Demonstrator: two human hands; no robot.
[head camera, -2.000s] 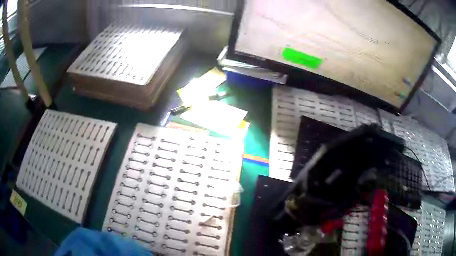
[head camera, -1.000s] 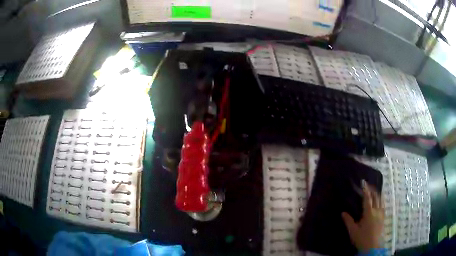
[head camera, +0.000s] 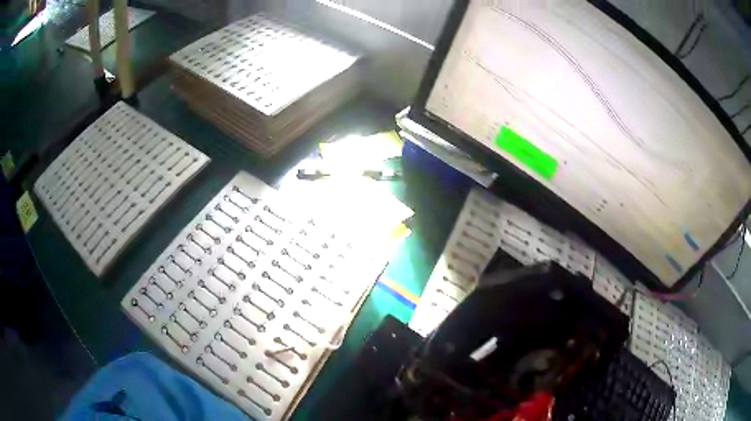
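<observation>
No hand shows; only a blue sleeve (head camera: 148, 393) lies at the bottom left, with its hand out of the picture. The central white parts tray (head camera: 239, 284) holds rows of dark dumbbell-shaped parts. One part near its lower right lies askew. The black test fixture (head camera: 519, 329) stands at the lower right, cut off by the bottom edge. A bit of its red handle (head camera: 534, 409) shows at the frame's bottom.
A second tray (head camera: 119, 185) lies at the left. A tray stack (head camera: 268, 70) stands behind. Papers (head camera: 362, 185) with dark pens lie behind the central tray. The monitor (head camera: 593, 115) shows curves and a green block. The keyboard (head camera: 630, 390) and more trays (head camera: 675, 337) are at the right.
The view has swung left and tilted since one second ago. The hand that was on the mouse pad is out of the picture. The red handle is now mostly cut off.
</observation>
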